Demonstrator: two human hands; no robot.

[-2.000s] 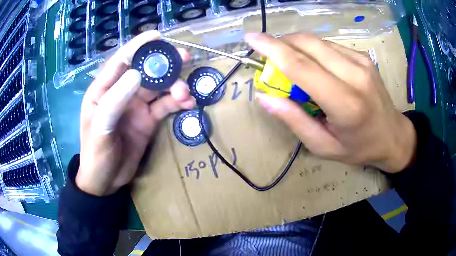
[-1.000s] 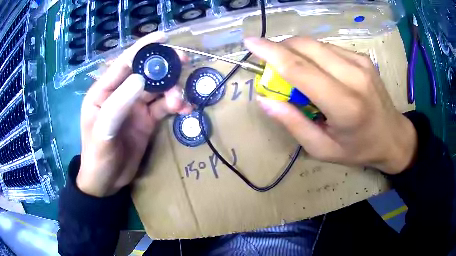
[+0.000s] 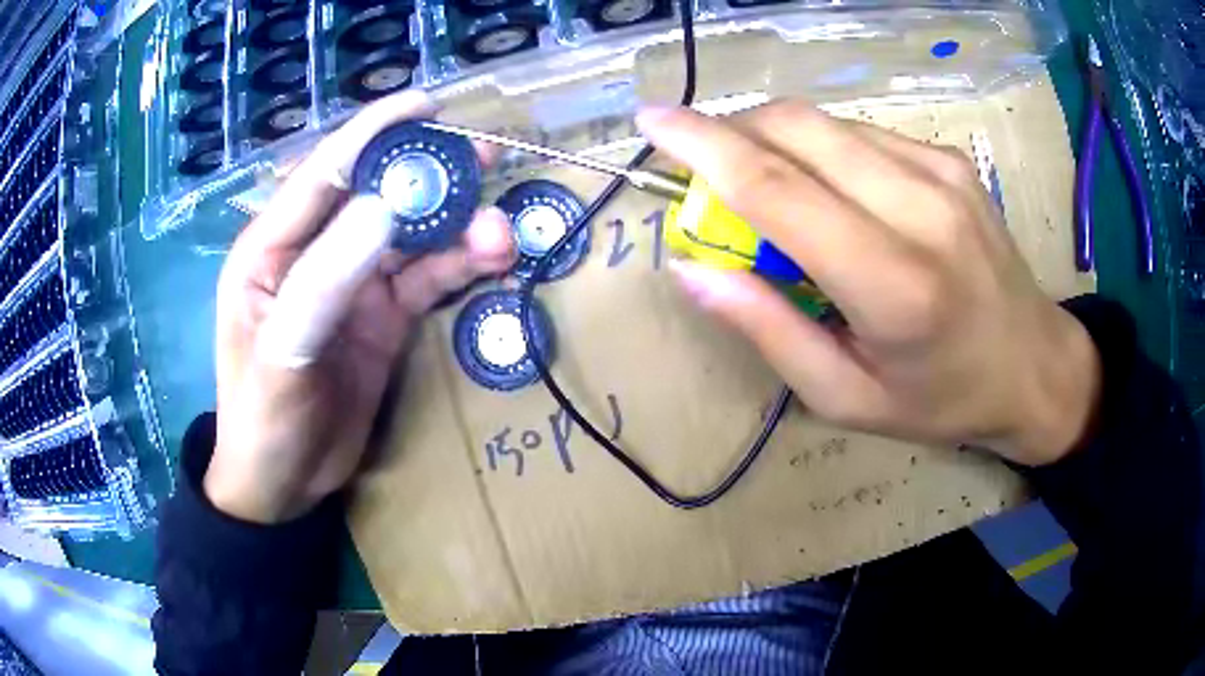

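Observation:
My left hand (image 3: 311, 310), with whitish finger cots, holds a black model wheel (image 3: 418, 186) with a silver-white centre and a ring of pale dots. My right hand (image 3: 885, 264) grips the yellow handle (image 3: 710, 225) of a pen-like tool with a blue band. Its thin silver shaft (image 3: 542, 149) reaches left to the top edge of the held wheel; whether the tip touches is hard to tell. Two loose wheels lie below and right of the held one, an upper wheel (image 3: 541, 229) and a lower wheel (image 3: 502, 339), on the cardboard (image 3: 687, 568).
A black cord (image 3: 621, 456) loops over the cardboard and crosses the loose wheels. Clear blister trays with black wheels (image 3: 383, 75) stand behind. More trays (image 3: 53, 304) are stacked at the left. Purple-handled pliers (image 3: 1094, 172) lie on the green bench at the right.
The held wheel has turned and tilted slightly in my left hand, and its fingers have shifted. The tool has moved slightly left and down. The loose wheels have barely shifted.

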